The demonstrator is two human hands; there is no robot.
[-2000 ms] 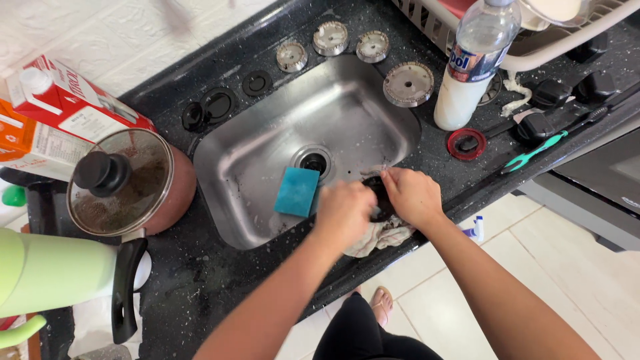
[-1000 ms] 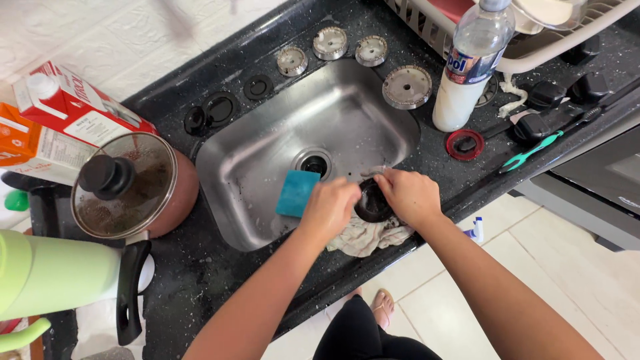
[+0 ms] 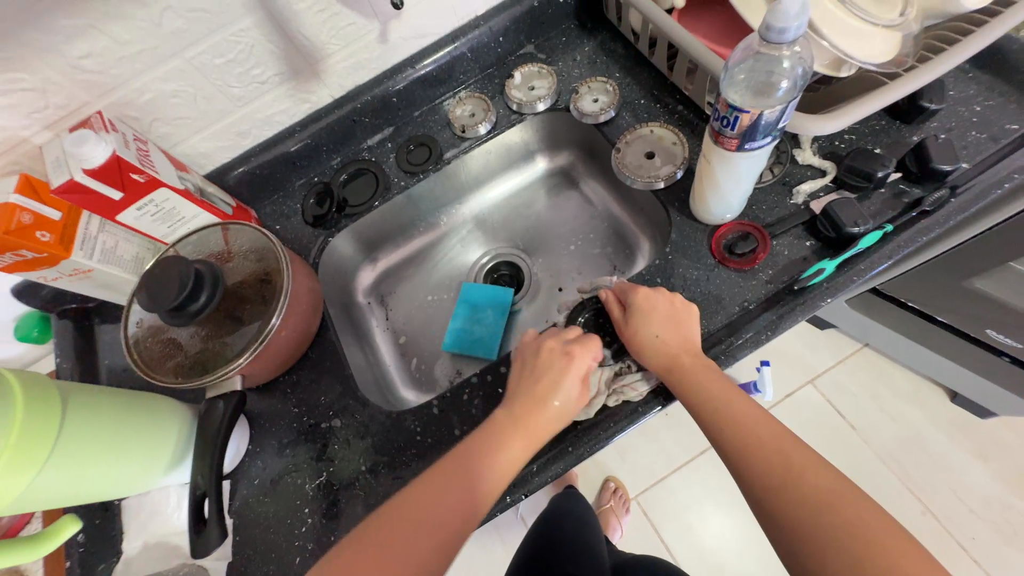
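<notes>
Over the near right edge of the steel sink point(image 3: 384, 320), my right hand point(image 3: 658, 326) grips a round black burner cap point(image 3: 594, 320) by its right side. My left hand point(image 3: 556, 372) is closed at the cap's lower left; whether its fingers hold the cap or cloth is hidden. A crumpled damp cloth point(image 3: 620, 388) lies beneath both hands on the counter edge. In the basin, a blue sponge point(image 3: 478, 320) rests beside the drain point(image 3: 506, 272). Behind the sink stand several metal burner heads point(image 3: 650, 155), with black burner caps point(image 3: 358, 186) to their left.
A lidded saucepan point(image 3: 280, 320), cartons point(image 3: 152, 180) and a pale green jug point(image 3: 104, 440) crowd the left. To the right are a cleaner bottle point(image 3: 748, 120), a dish rack point(image 3: 848, 112), black stove knobs point(image 3: 864, 168), a red ring point(image 3: 740, 245) and a green toothbrush point(image 3: 848, 254).
Both hands remain by the cap over the cloth. My left hand has shifted a little away from the cap's top toward its lower left, and more of the cap shows than two seconds ago.
</notes>
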